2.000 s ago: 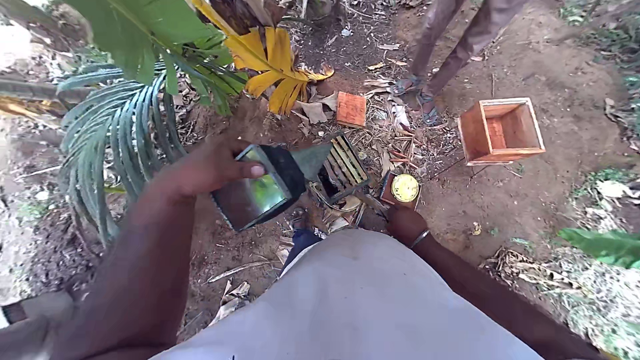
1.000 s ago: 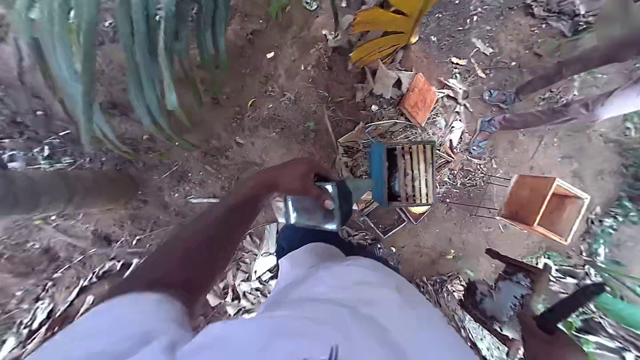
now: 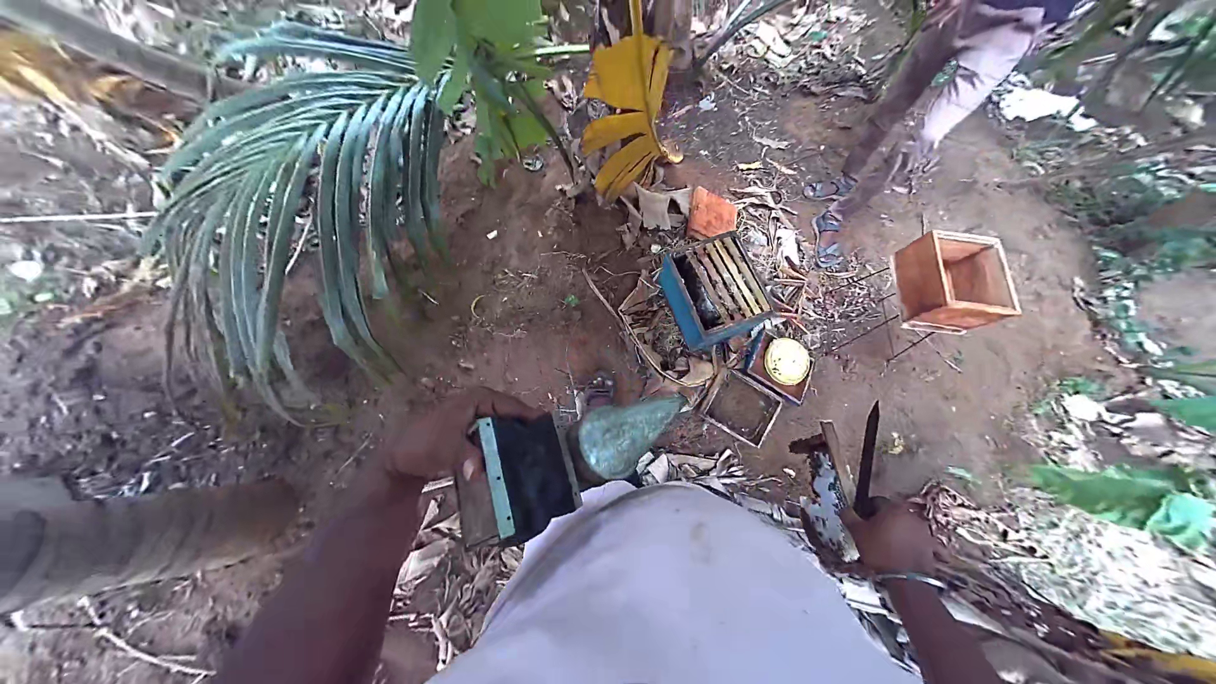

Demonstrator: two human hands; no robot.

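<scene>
My left hand (image 3: 465,432) grips a bee smoker (image 3: 522,475) with dark bellows and a greenish metal cone pointing right. In my right hand (image 3: 888,537) are a long dark knife (image 3: 867,456), blade up, and a hive frame (image 3: 826,494) with patches of comb, held beside each other. Ahead of me, between the hands, an open blue hive box (image 3: 682,309) shows a row of wooden frames (image 3: 727,275) with a dark gap at its left side. Neither hand touches the box.
A yellow round lid (image 3: 788,361) lies on a small box by the hive, near a shallow wooden tray (image 3: 743,408). An orange board (image 3: 711,213) lies behind. An empty wooden box (image 3: 921,285) stands on a metal stand at right. Another person's legs (image 3: 893,133) are beyond; palm fronds (image 3: 332,161) hang left.
The view has swung a lot. One second ago the smoker's spout was at the hive box's side; now it points away from the box, nearer my body. The right hand still holds the frame and knife.
</scene>
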